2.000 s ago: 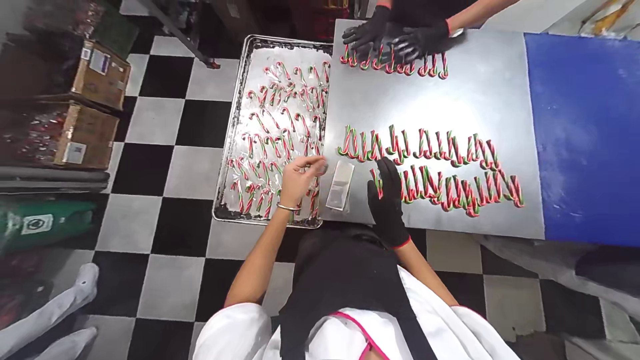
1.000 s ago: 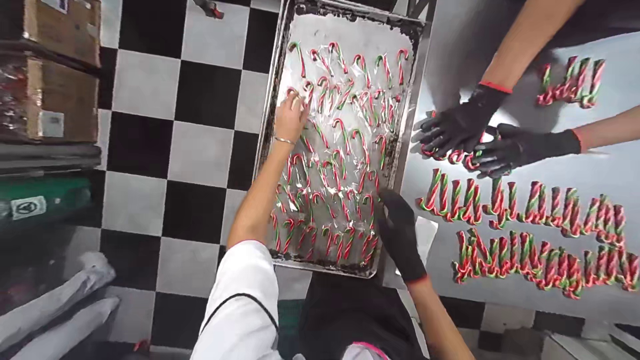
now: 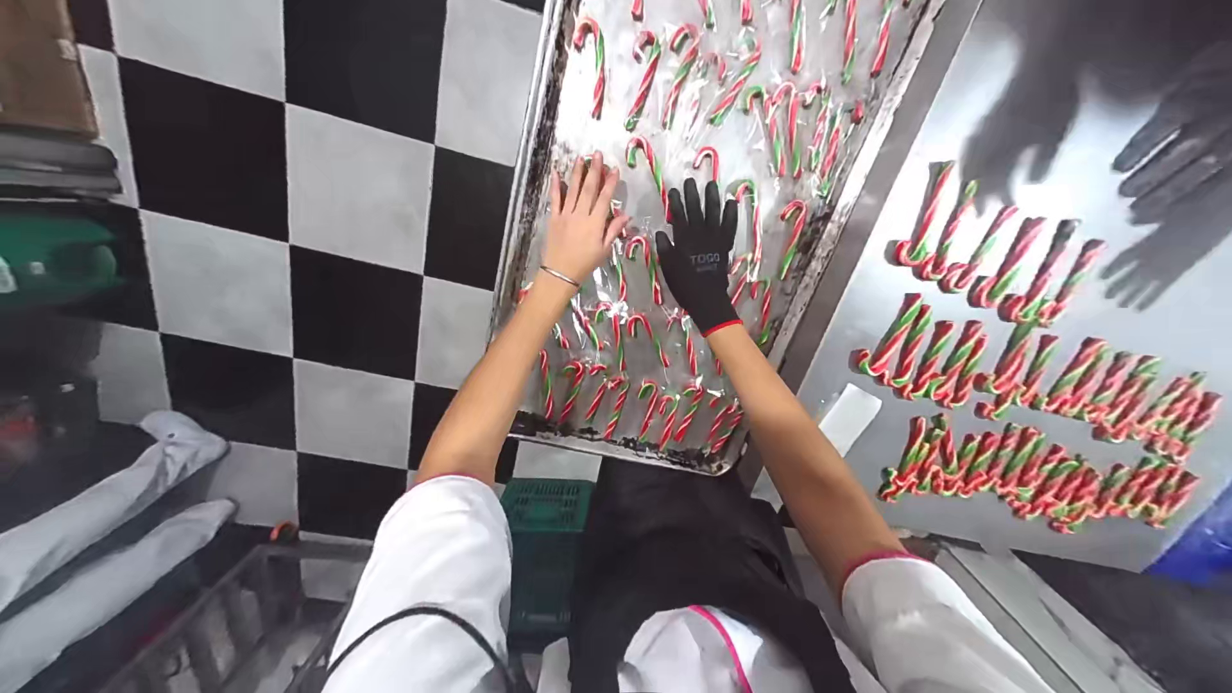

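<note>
My bare left hand (image 3: 580, 219) lies palm down over candy canes near the left side of a metal baking tray (image 3: 688, 464), fingers apart. My right hand (image 3: 703, 252), in a black glove with a red cuff, is spread flat on the tray beside it, over more canes. Whether either palm presses on a cane is hidden. Red, green and white candy canes (image 3: 642, 339) in clear wrappers lie in rough rows all over the tray. On the steel table to the right, candy canes (image 3: 1020, 472) stand close together in several rows.
A co-worker's dark-gloved hands (image 3: 1169, 144), blurred, are over the steel table (image 3: 828, 337) at the upper right. A small white item (image 3: 850, 419) lies by the tray's right edge. A green plastic crate (image 3: 547, 505) sits below the tray, and cardboard (image 3: 43, 67) is at the far left.
My right hand has moved from the table onto the tray, beside my left hand. The co-worker's hands have moved away from the canes they touched. The view has shifted closer to the tray.
</note>
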